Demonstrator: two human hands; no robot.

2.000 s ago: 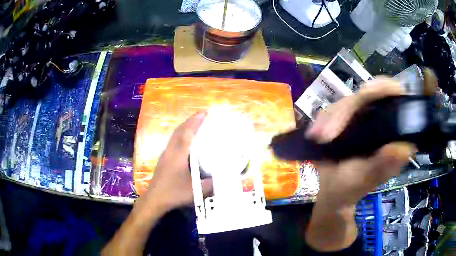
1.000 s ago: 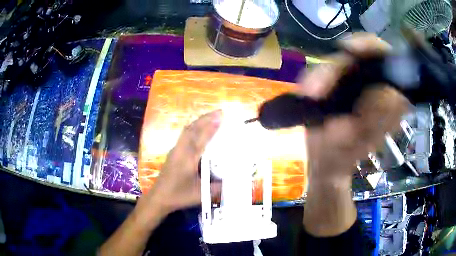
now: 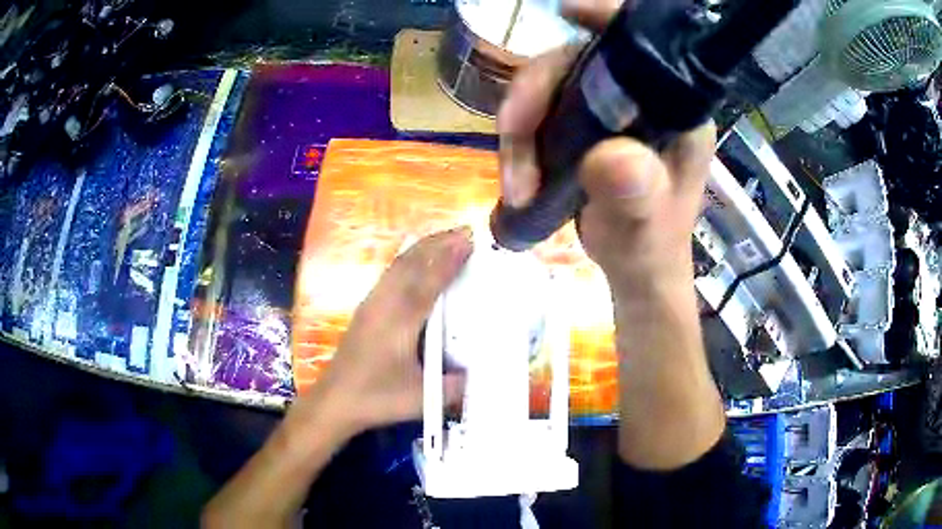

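The white outer housing lies over the near edge of the orange work pad, its two long arms pointing toward me. Its round far end is overexposed, so details there are lost. My left hand grips the housing from the left side. My right hand is wrapped around the black electric screwdriver, which is tilted with its nose down at the far end of the housing. The driver tip is at the glare; I cannot tell whether a screw is there.
The grease can stands on brown cardboard behind the pad. Dark modules with wires lie at left. White housings are at right, a green fan behind them. A blue basket is at lower right.
My right hand has swung the screwdriver from the right to over the housing and tilted its nose down. My left hand still holds the housing, which sits slightly further right in view.
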